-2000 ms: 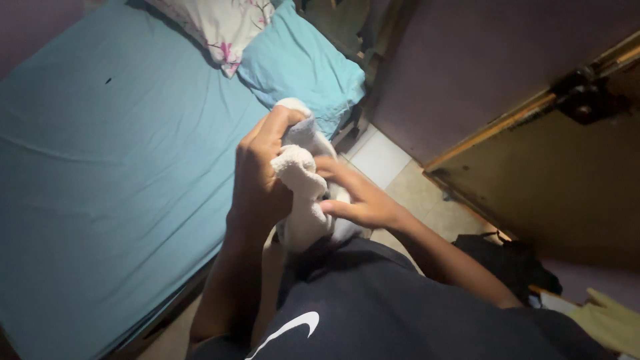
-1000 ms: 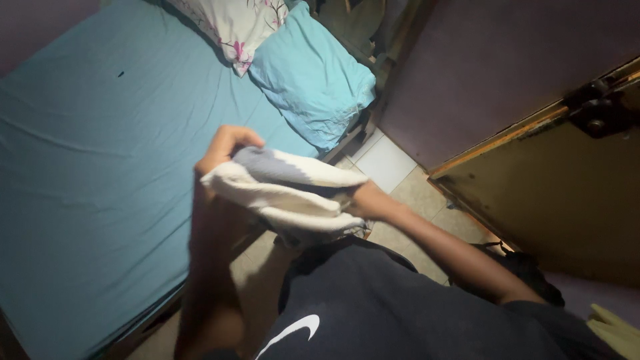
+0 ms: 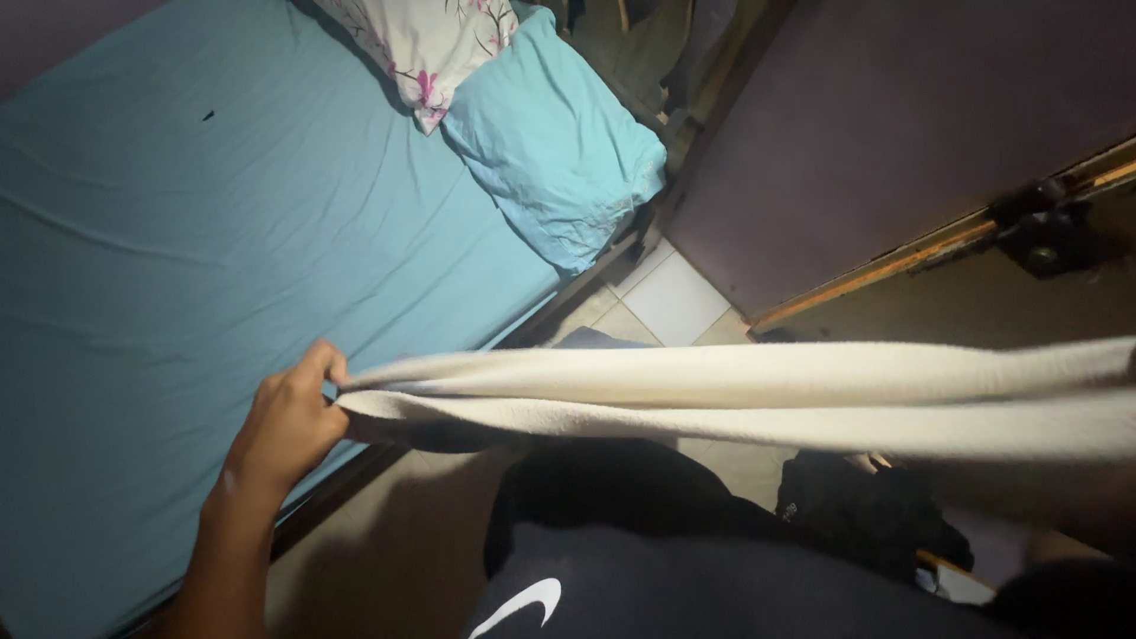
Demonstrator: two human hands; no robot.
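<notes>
A cream-coloured cloth (image 3: 710,382), folded lengthwise, is stretched almost level across the head view in front of my dark shirt. My left hand (image 3: 297,417) pinches its left end between thumb and fingers, over the side of the bed. The cloth runs out past the right edge of the picture. Only a dark sliver shows at that edge, so my right hand cannot be made out. A grey-blue part of fabric (image 3: 599,338) peeks out behind the cloth's upper edge.
A bed with a light blue sheet (image 3: 222,222) fills the left. A blue pillow (image 3: 559,151) and a white floral pillow (image 3: 435,44) lie at its top. A door with a latch (image 3: 1047,248) stands at right. Dark fabric (image 3: 861,515) lies on the tiled floor.
The cloth, bunched and folded between both hands before, is now pulled out long. My left hand has moved left and lower; my right hand has gone to the right, out of clear sight.
</notes>
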